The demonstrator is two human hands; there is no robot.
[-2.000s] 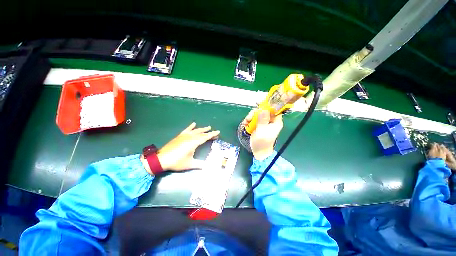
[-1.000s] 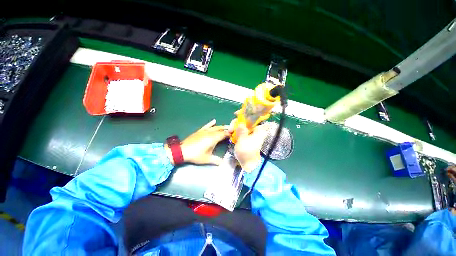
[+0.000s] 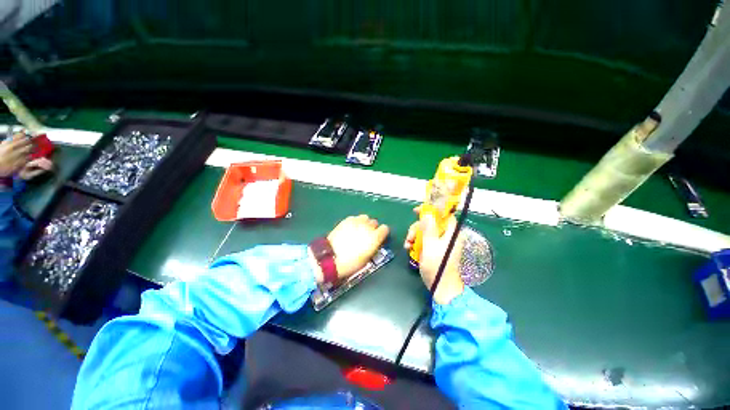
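Observation:
My right hand (image 3: 436, 244) is closed around the yellow electric screwdriver (image 3: 443, 200), its black cord (image 3: 450, 260) running down over my wrist to the bench edge. The round speckled screw dish (image 3: 477, 258) lies on the bench just right of that hand, partly hidden by it. My left hand (image 3: 356, 243), with a dark red band at the wrist, lies over a phone assembly (image 3: 352, 283) and hides much of it. The phone assembly slants on the bench; its lower end shows below my wrist. The left fingers are curled at its upper end.
The red parts bin (image 3: 253, 190) stands left, beyond it the black compartment tray (image 3: 120, 200) with silver parts. Phones (image 3: 365, 147) lie on the green belt behind the white edge (image 3: 512, 204). A taped post (image 3: 612, 180) and blue bin (image 3: 714, 284) are right. Another person's hands (image 3: 24, 156) show far left.
The view has swung left, showing more of the black tray. The phone assembly has turned to a slant under my left hand, whose fingers are now curled. The screwdriver has moved away from the phone.

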